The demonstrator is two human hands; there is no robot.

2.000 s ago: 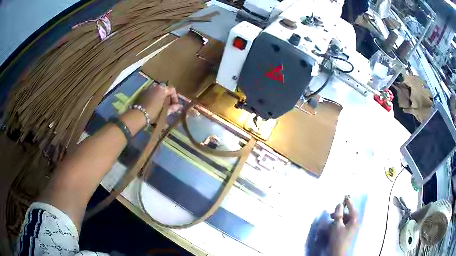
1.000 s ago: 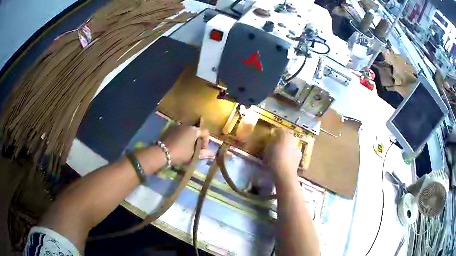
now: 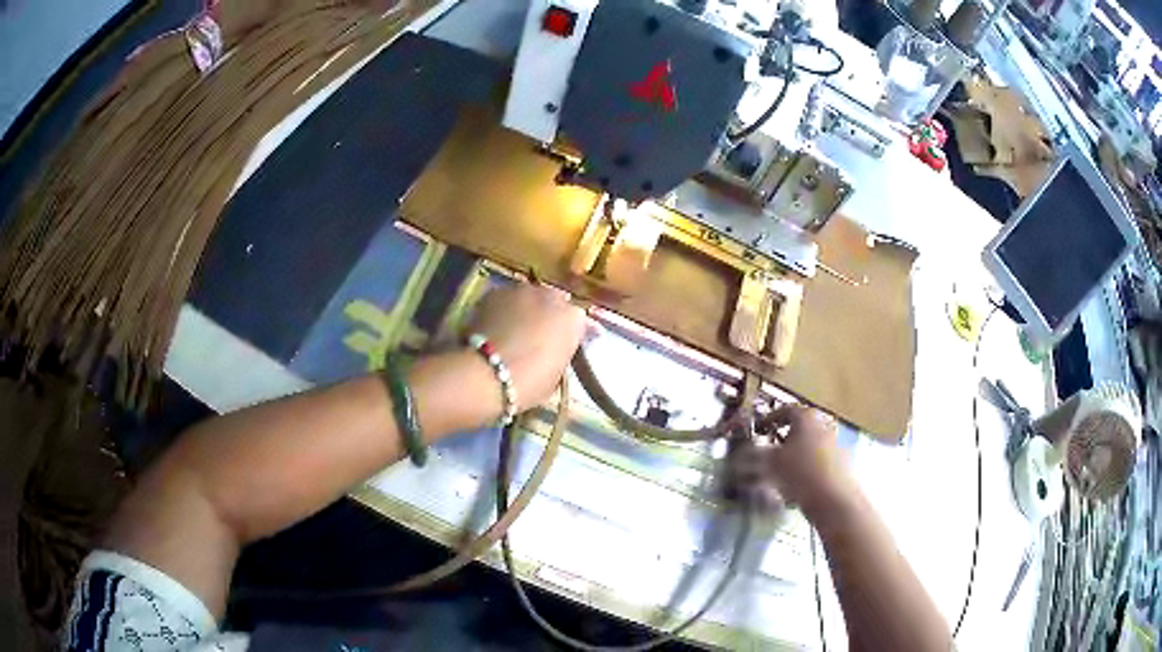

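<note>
A brown panel [image 3: 854, 318] lies under the gold clamp frame [image 3: 695, 236], with strap ends in its windows. A looped brown strap [image 3: 637, 423] hangs from the panel's front edge; its long lower curve passes over the table edge. My left hand [image 3: 529, 334] is closed around another strap [image 3: 542, 478] at the panel's front edge; its fingertips are partly hidden. My right hand [image 3: 800, 456] is at the strap below the right window, fingers bent and blurred; whether it grips the strap is unclear.
The dark grey sewing head [image 3: 656, 96] stands over the panel, its needle area lit. A large strap bundle [image 3: 121, 191] lies at left. At right are a control screen [image 3: 1064, 248], a small fan [image 3: 1098, 443], a white spool [image 3: 1035, 478] and snips-like tools [image 3: 1007, 405].
My right hand has left the clamp frame and moved down to the strap at the panel's front edge. My left hand has moved slightly right, still with its strap. The whole view has shifted.
</note>
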